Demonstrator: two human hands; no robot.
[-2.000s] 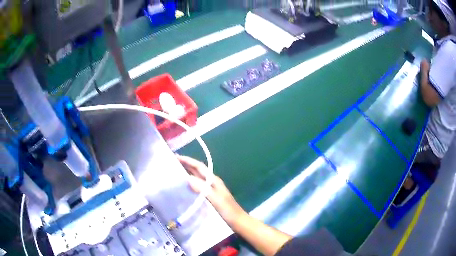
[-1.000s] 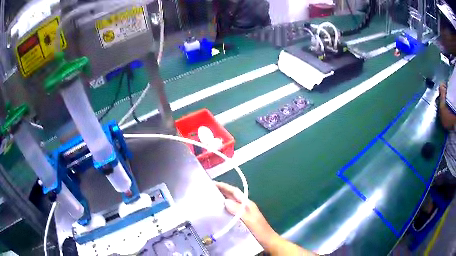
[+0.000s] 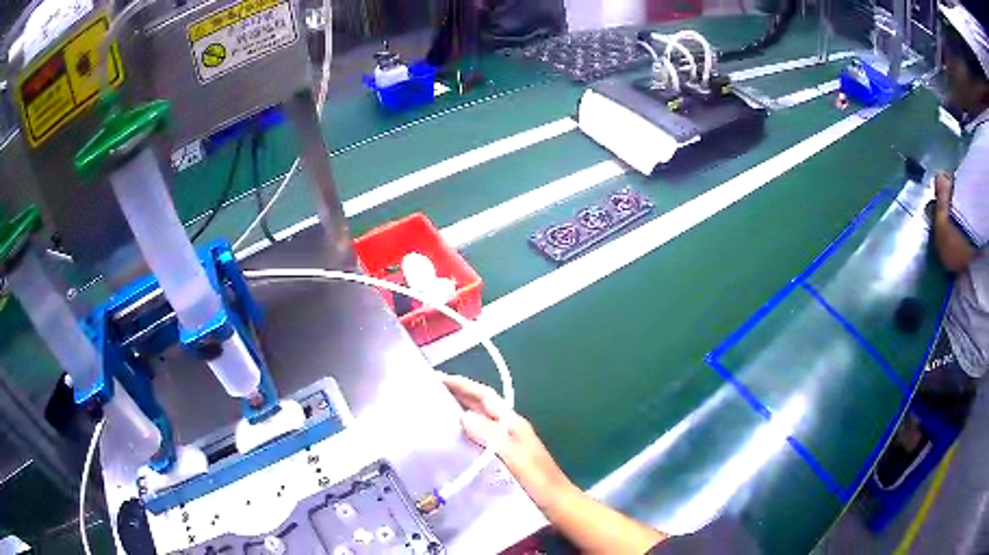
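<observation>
My right hand (image 3: 501, 431) rests at the right edge of the silver machine base plate (image 3: 380, 374), thumb and fingers on the metal, holding nothing that I can see. The white air hose (image 3: 501, 363) curves over it to a brass-coloured fitting (image 3: 431, 502). A dark grey housing (image 3: 358, 520) lies in the white fixture (image 3: 255, 493), cut off by the bottom edge. Two translucent syringes (image 3: 163, 239) with green tops stand in blue brackets (image 3: 222, 287) above the fixture's blue bar. My left hand is not in view.
A red bin (image 3: 461, 284) with white items stands beside the machine. A three-ring panel (image 3: 593, 222) lies on the green belt (image 3: 607, 314). Further along are a black fixture (image 3: 694, 136) with white tubes, a blue bin (image 3: 403, 87), and a seated person (image 3: 965, 233) at right.
From the first earlier frame, the view swings up, then shifts slightly back by now. More of the housing shows than one second ago. My right hand stays at the plate's edge.
</observation>
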